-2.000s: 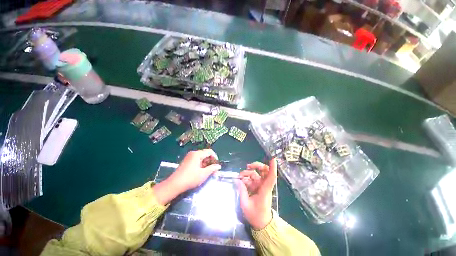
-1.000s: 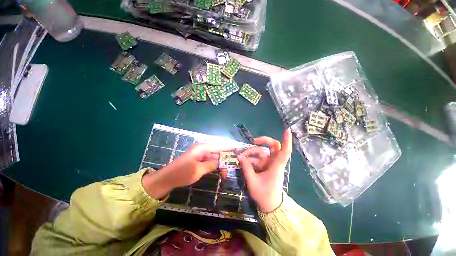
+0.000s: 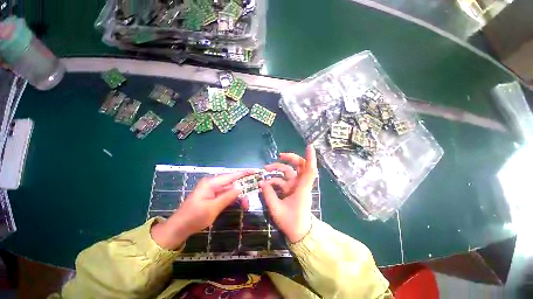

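Observation:
A small circuit board point(image 3: 249, 184) with pale pads is held between the fingertips of both hands, above the sticker sheet. My left hand point(image 3: 201, 201) grips its left end. My right hand point(image 3: 292, 195) has thumb and fingertips on its right end, with the index finger pointing up. The sticker sheet point(image 3: 225, 236) is flat and dark with pale grid lines; glare and my hands hide part of it. A thin dark piece point(image 3: 270, 147) shows just beyond my right fingers; I cannot tell what it is.
The clear blister tray point(image 3: 403, 169) at right holds several boards. Loose boards point(image 3: 221, 111) lie beyond the sheet. A full supply tray point(image 3: 257, 44) stands at the far side. A phone point(image 3: 14, 153) and a bottle with a mint-green lid point(image 3: 36, 61) are at left. A red object point(image 3: 416, 282) shows at bottom right.
The view has tilted down and shifted. A board with its pale pads showing is now visible between both hands, which stay close together over the sheet.

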